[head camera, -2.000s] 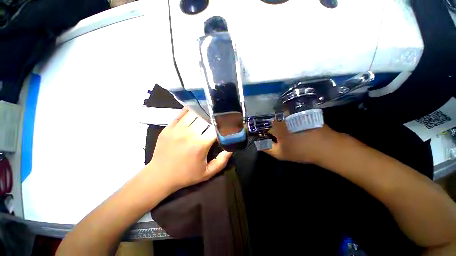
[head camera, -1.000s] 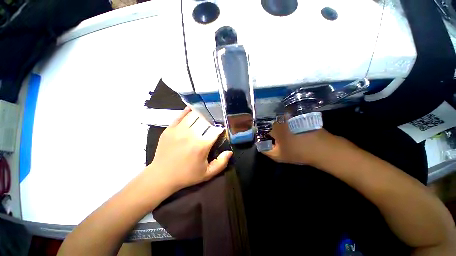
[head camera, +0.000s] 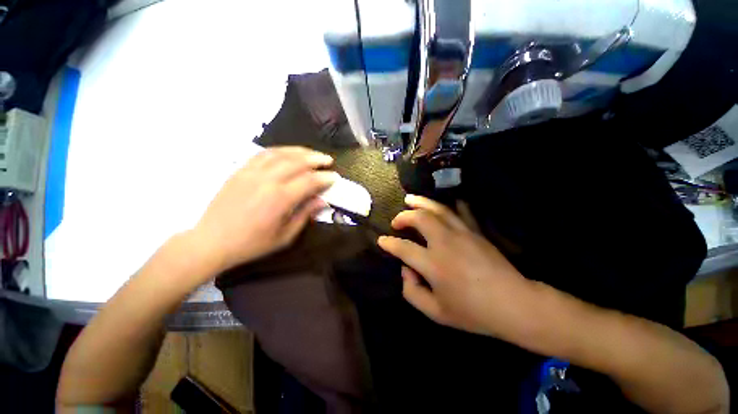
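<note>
The dark garment (head camera: 558, 210) lies under the sewing machine head (head camera: 502, 40) and spreads to the right and front. Its brown lining or facing (head camera: 295, 323) hangs over the table's front edge, and an olive-brown piece (head camera: 376, 174) is lit beside the presser foot area (head camera: 392, 152). My left hand (head camera: 263, 202) is on the brown cloth left of the foot, fingers bent; whether they pinch it is unclear. A white patch shows by its fingertips. My right hand (head camera: 453, 271) rests on the dark cloth in front of the foot, fingers apart. The needle is not clearly visible.
The white table (head camera: 154, 154) has a blue strip (head camera: 65, 145) at left and a ruler-marked front edge (head camera: 202, 315). Red-handled scissors (head camera: 14, 230) are at far left. A QR-code paper (head camera: 708, 141) is at right. Cardboard (head camera: 182, 364) shows below.
Both hands have drawn back from the foot area towards me. The right hand has come out from behind the machine parts. More brown cloth shows at the foot, and the view has shifted.
</note>
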